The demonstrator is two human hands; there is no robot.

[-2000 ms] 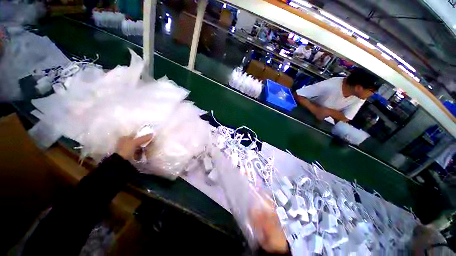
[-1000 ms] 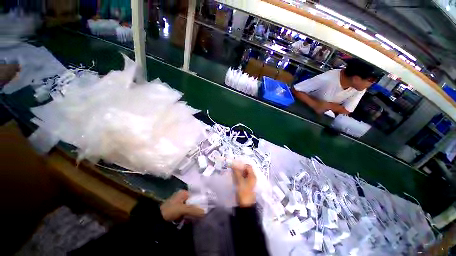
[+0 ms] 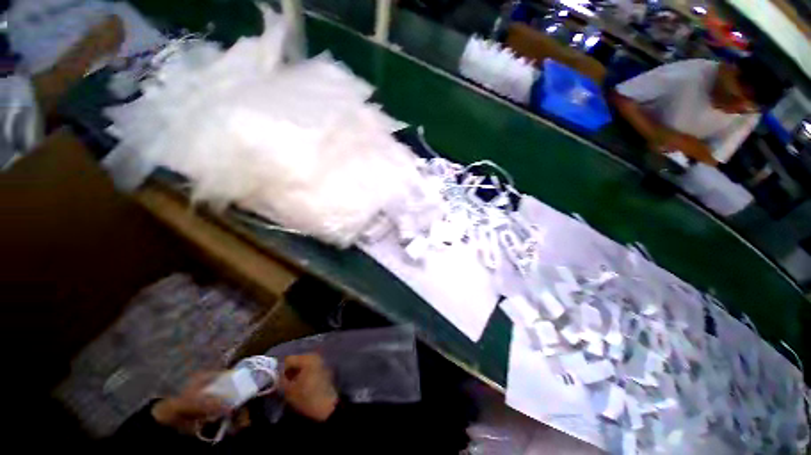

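My left hand (image 3: 191, 404), low in the picture, holds a white adapter (image 3: 233, 388) with its white cable looped around it. My right hand (image 3: 307, 387) is just right of it, fingers curled, holding a clear bag (image 3: 378, 360) that spreads out to the right. The hands are blurred, and the exact finger grip is hard to see. Both are over the near edge of the open carton (image 3: 218, 249), with packed units (image 3: 151, 342) inside. A heap of milky bags (image 3: 267, 133) lies on the green bench, with white adapters and cables (image 3: 587, 329) to its right.
White sheets (image 3: 453, 293) lie under the adapters on the green bench (image 3: 498, 142). Posts rise at the bench's far side. Across the line are a blue bin (image 3: 572, 96), upright white parts (image 3: 498, 67) and a person (image 3: 685, 107). Another person's arm (image 3: 80, 62) reaches in at upper left.
Both hands have moved down and left from the bench to over the carton, with an adapter and a clear bag. The view has tilted down, showing more of the carton.
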